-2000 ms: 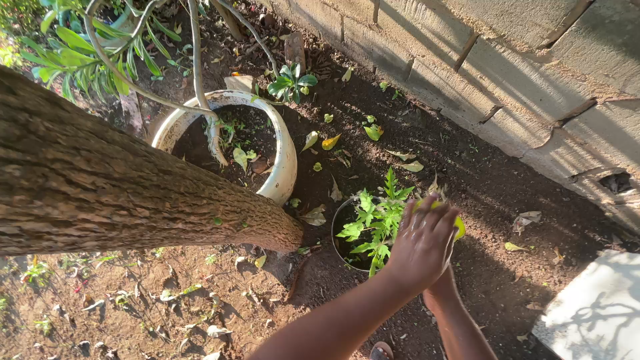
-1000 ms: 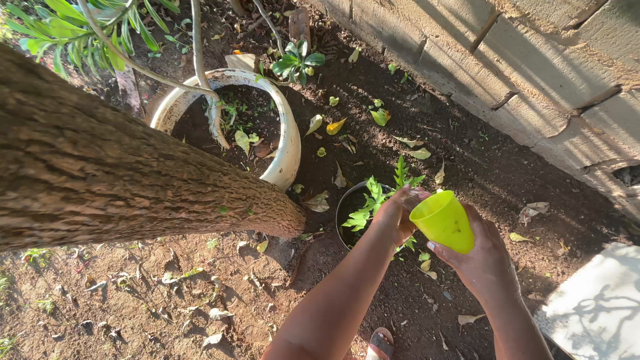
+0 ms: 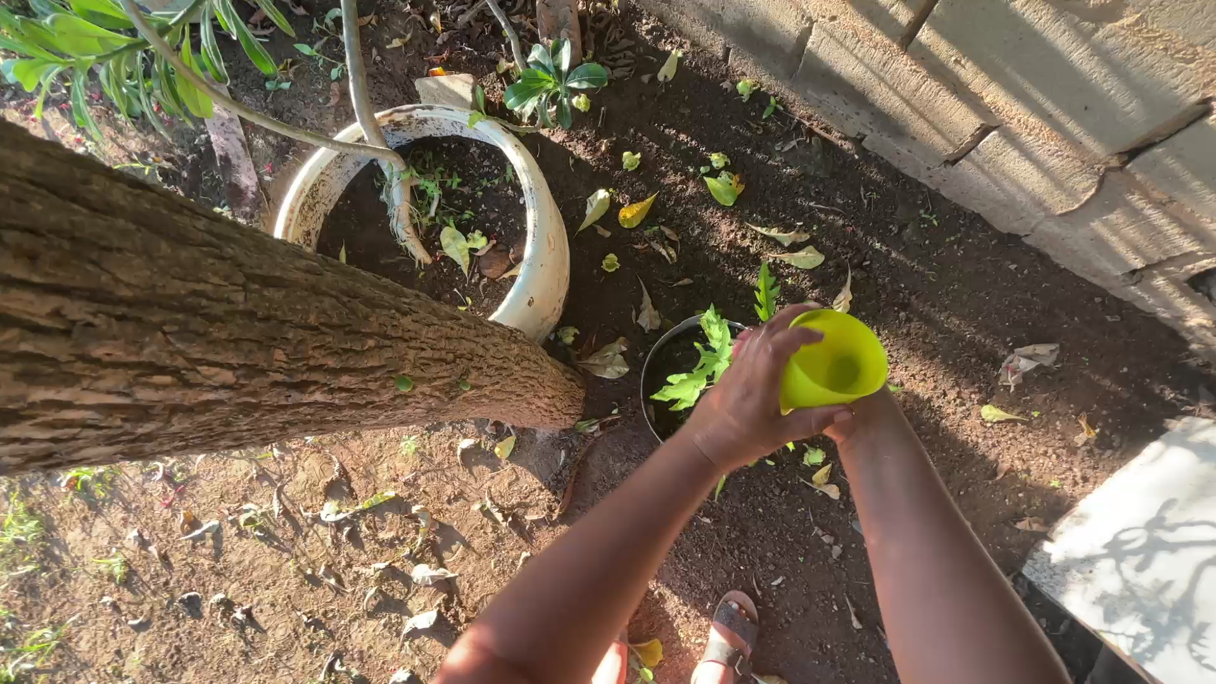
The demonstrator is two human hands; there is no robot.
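My left hand (image 3: 760, 389) is wrapped around a yellow-green plastic cup (image 3: 836, 356), its thumb and fingers on the cup's side. Beneath and behind the cup is my right hand (image 3: 845, 423), mostly hidden, so its fingers cannot be made out. Both hands are above a round pot (image 3: 650, 385) of dark soil, in which a young plant with lobed green leaves (image 3: 708, 366) grows. The hands cover the pot's right part. The inside of the cup faces the camera.
A thick tree trunk (image 3: 285, 323) leans in from the left. Behind it a white-painted ring planter (image 3: 546, 237) surrounds a thin-stemmed plant. A block wall (image 3: 1007, 114) runs along the upper right, and a pale slab (image 3: 1140, 551) lies lower right. A sandalled foot (image 3: 730, 636) is below.
Two seconds ago the hands were close together over the plant. One second ago the cup was in my right hand; now my left hand grips it, and my right hand has moved behind it.
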